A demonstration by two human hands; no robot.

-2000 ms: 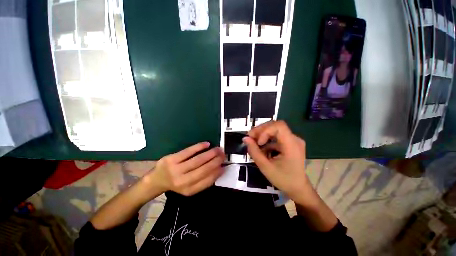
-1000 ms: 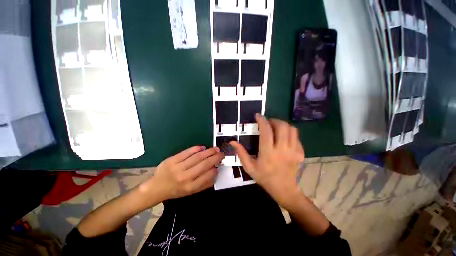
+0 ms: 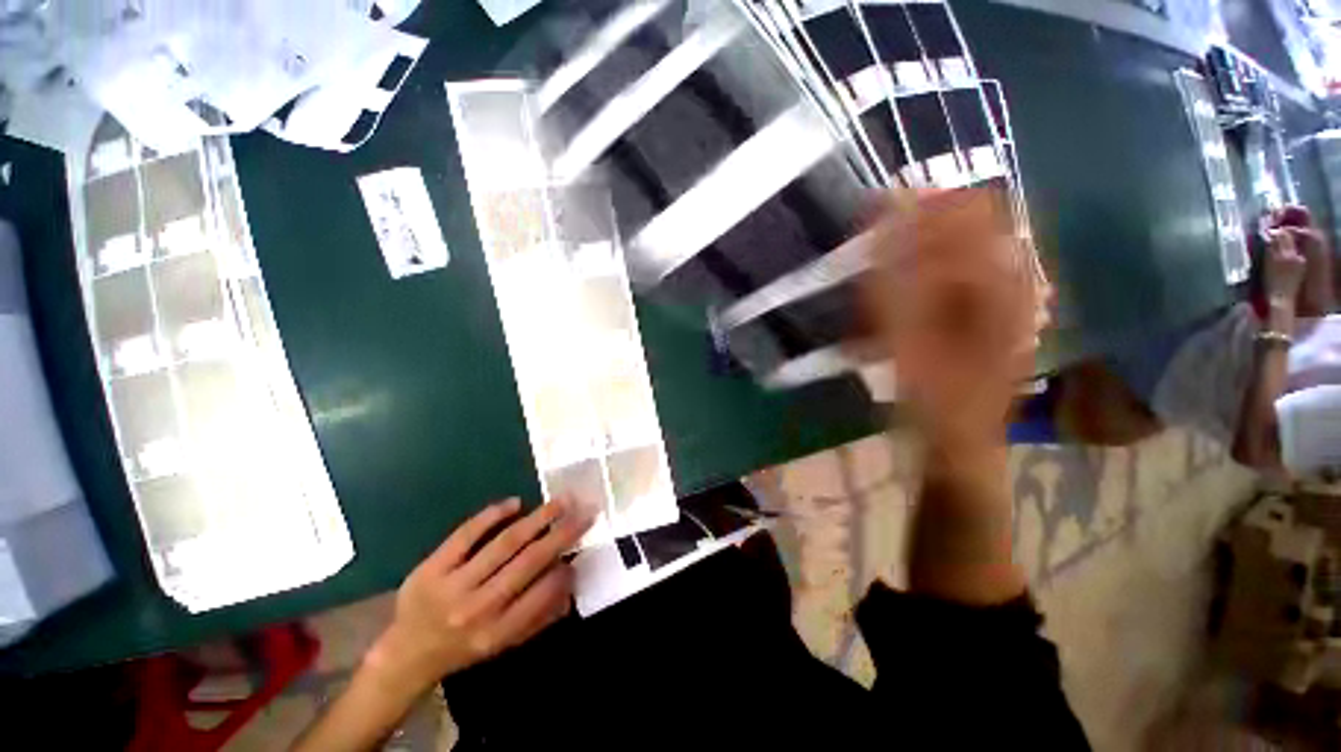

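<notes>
A long grey-square sheet (image 3: 566, 338), pale and glaring, lies in front of me with its lower end at the table's near edge. My left hand (image 3: 493, 580) rests with fingers spread on its lower left corner, holding nothing. My right hand (image 3: 949, 301), strongly blurred, grips the edge of a blurred black-square sheet (image 3: 706, 162), raised and tilted to the right of the grey-square sheet. Its exact finger hold is unclear. A strip with black pieces (image 3: 684, 536) sticks out below the near edge.
A processed pile of pale squares (image 3: 206, 382) lies left. A small label (image 3: 402, 222) lies between the sheets. Crumpled white liners (image 3: 191, 52) lie far left. The right-hand stack (image 3: 912, 88) is partly covered. Another person's hand (image 3: 1284, 265) is far right; a red stool (image 3: 221, 698) is below.
The black-square sheet has come up and right in my right hand, and pale squares now show in its place. The view has swung right. My left hand remains near the sheet's lower end.
</notes>
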